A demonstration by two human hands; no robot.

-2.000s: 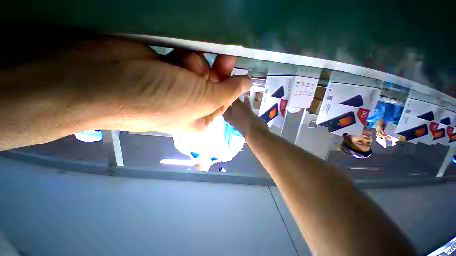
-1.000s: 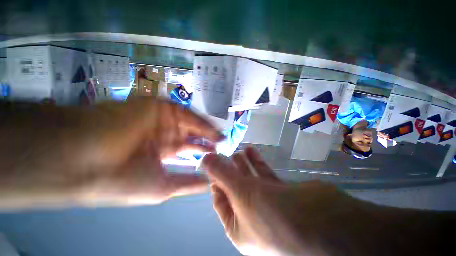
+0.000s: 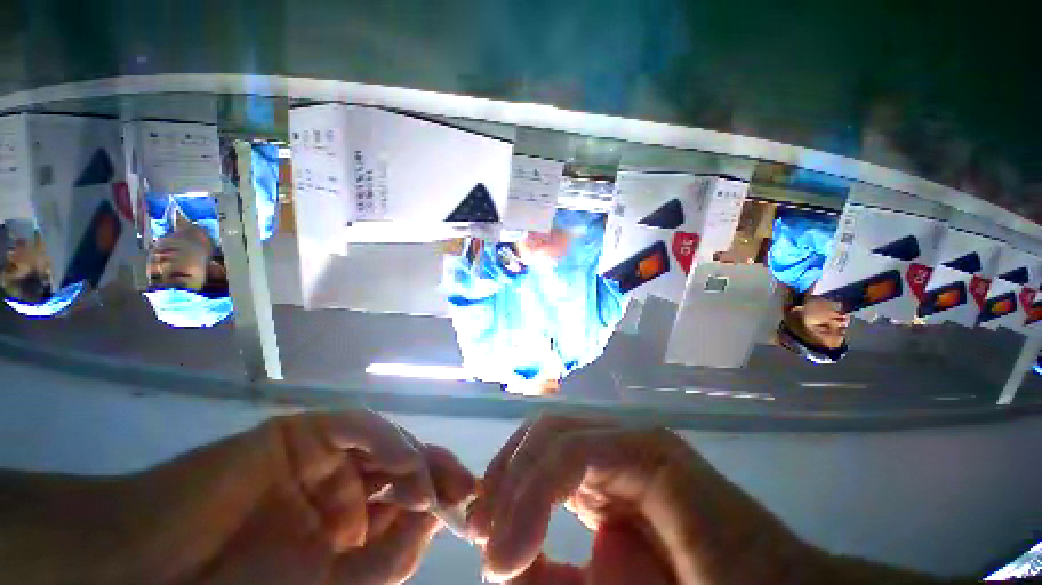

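The picture is upside down, so my right hand (image 3: 354,503) is at its left and my left hand (image 3: 623,486) at its right. Both hands are bare, with curled fingers, close together at the picture's bottom middle. A small thin pale piece (image 3: 455,521) is pinched in my right fingers, its end meeting my left fingertips. What exactly it is cannot be told. Both hands are clear of the boxes. The nearest whole retail box (image 3: 429,171), white with a dark angular device picture, stands at the belt edge.
The green conveyor belt (image 3: 548,57) with its pale edge rail (image 3: 594,123) spans the picture's top. Several more white retail boxes (image 3: 874,257) line it on both sides. Co-workers in blue smocks (image 3: 543,303) are opposite, beyond the boxes. A pale post (image 3: 246,263) stands at the left.
My hands have moved from the belt edge to the picture's bottom and come together at the fingertips. The boxes have shifted along the line, and a co-worker in the middle now shows.
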